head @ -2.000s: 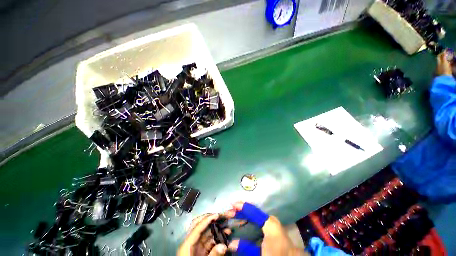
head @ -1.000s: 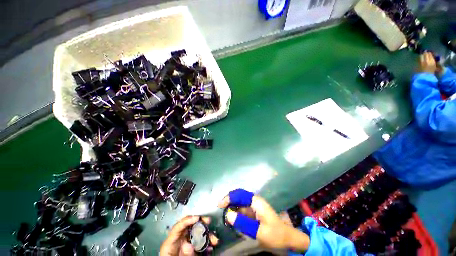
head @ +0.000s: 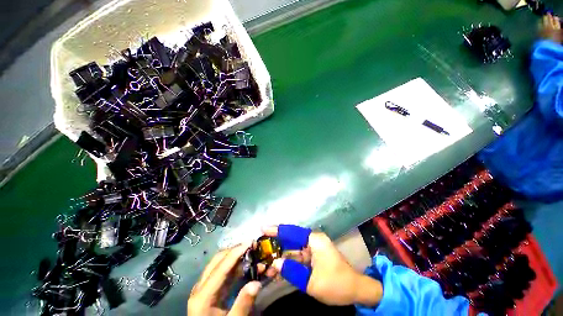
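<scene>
My left hand (head: 222, 281) and my right hand (head: 321, 265) are together at the bench's front edge. Between their fingertips is a small black workpiece (head: 252, 262) with a gold-yellow round face (head: 268, 248). Both hands touch it; the fingers hide part of it. Blue finger wraps (head: 294, 273) are on two digits of my right hand. Black binder clips (head: 154, 210) with silver wire handles lie heaped at the left, spilling from a tipped white bin (head: 259, 68).
A white paper sheet (head: 401, 133) with two small black items lies at centre right. A red tray (head: 398, 250) of clamped pieces sits beside the bench edge. A person's blue sleeve (head: 546, 74) is at the right, near a small clip pile (head: 487, 43).
My hands were apart one second ago and are now together on the workpiece. The loose round disc seen on the bench two seconds ago no longer shows there. The camera view has shifted.
</scene>
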